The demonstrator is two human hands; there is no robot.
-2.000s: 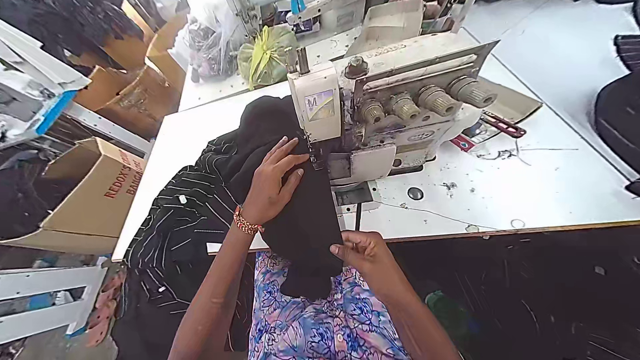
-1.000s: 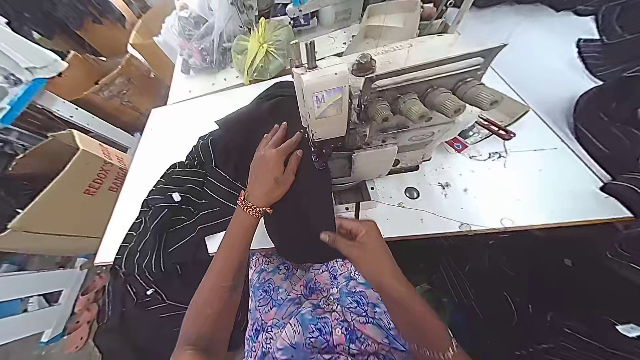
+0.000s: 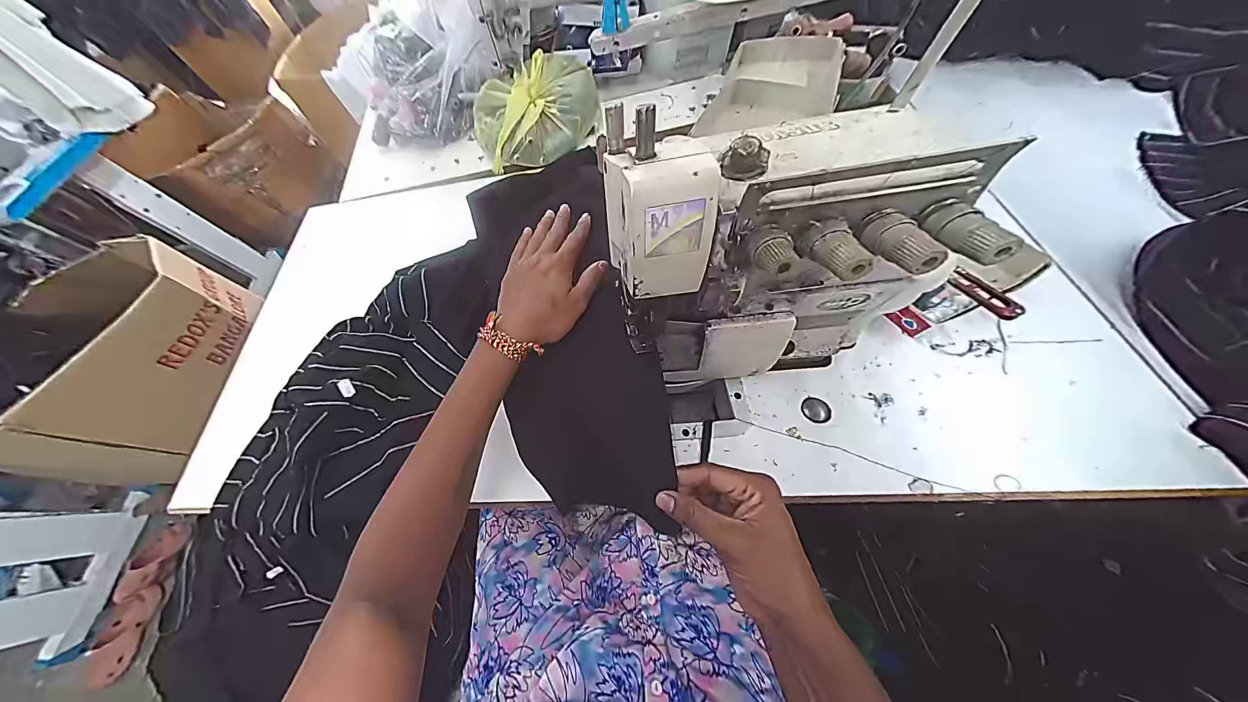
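An overlock sewing machine [image 3: 780,214] stands on the white table. Black fabric [image 3: 595,419] runs along the left side of its presser foot [image 3: 641,336] and down over the table's front edge. My left hand [image 3: 548,278], with a beaded bracelet at the wrist, lies flat on this fabric, left of the needle area, fingers spread. Between thumb and fingers, my right hand [image 3: 726,502] pinches the fabric's lower right edge near the table front. White-striped black fabric [image 3: 361,380] lies heaped to the left, partly behind my left forearm. The needle itself cannot be made out.
Thread snips with a red handle [image 3: 987,292] lie right of the machine. Behind it are a yellow-green tied bag [image 3: 536,107] and a clear plastic bag [image 3: 419,78]. A cardboard box [image 3: 127,361] stands at the left. Dark fabric pieces [image 3: 1194,302] lie at the far right.
The lower end of the black fabric, longer two seconds ago, hung shorter and rounded one second ago and now ends in a point at my right hand. My left hand is still flat on the fabric.
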